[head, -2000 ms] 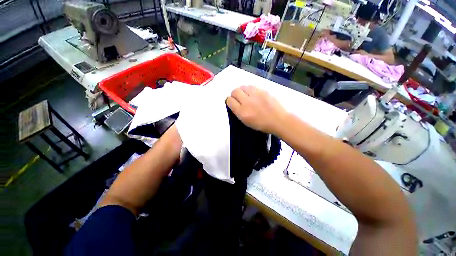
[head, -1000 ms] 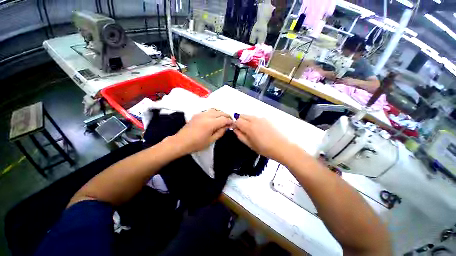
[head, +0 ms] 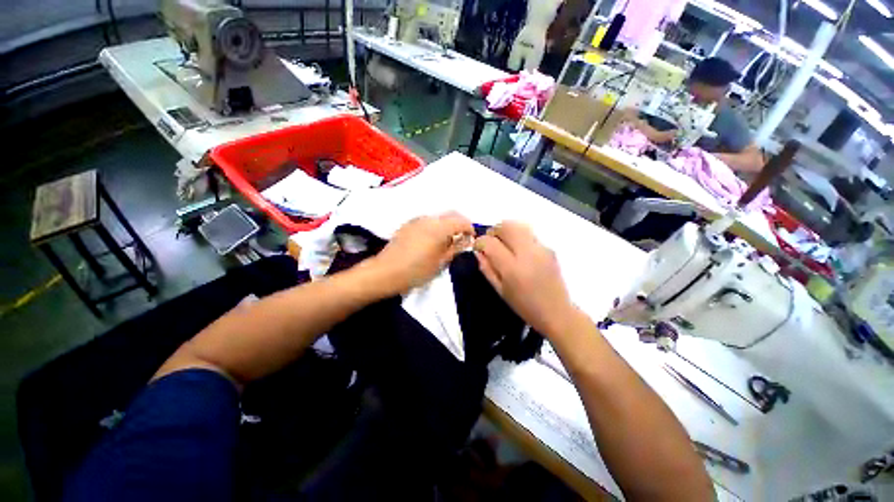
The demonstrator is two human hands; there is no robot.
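Note:
A black garment piece [head: 417, 377] with a white panel [head: 436, 312] hangs over the front edge of the white table, towards my lap. My left hand [head: 429, 250] and my right hand [head: 515, 267] meet at the top of the garment. Their fingertips pinch a small white fold between them. My forearms cover part of the cloth. A dark bumpy edge of the garment shows below my right hand.
A red plastic basket [head: 312, 157] with white cloth stands left of the table. At right are the sewing machine [head: 730, 284], tweezers [head: 700, 392], snips [head: 720, 456] and black scissors [head: 768, 392]. A wooden stool [head: 67, 206] is far left. A person sits behind with pink cloth.
Two seconds ago my left hand was hidden under the white panel; it then came up beside my right hand. The white panel now shows as a narrow wedge between black parts.

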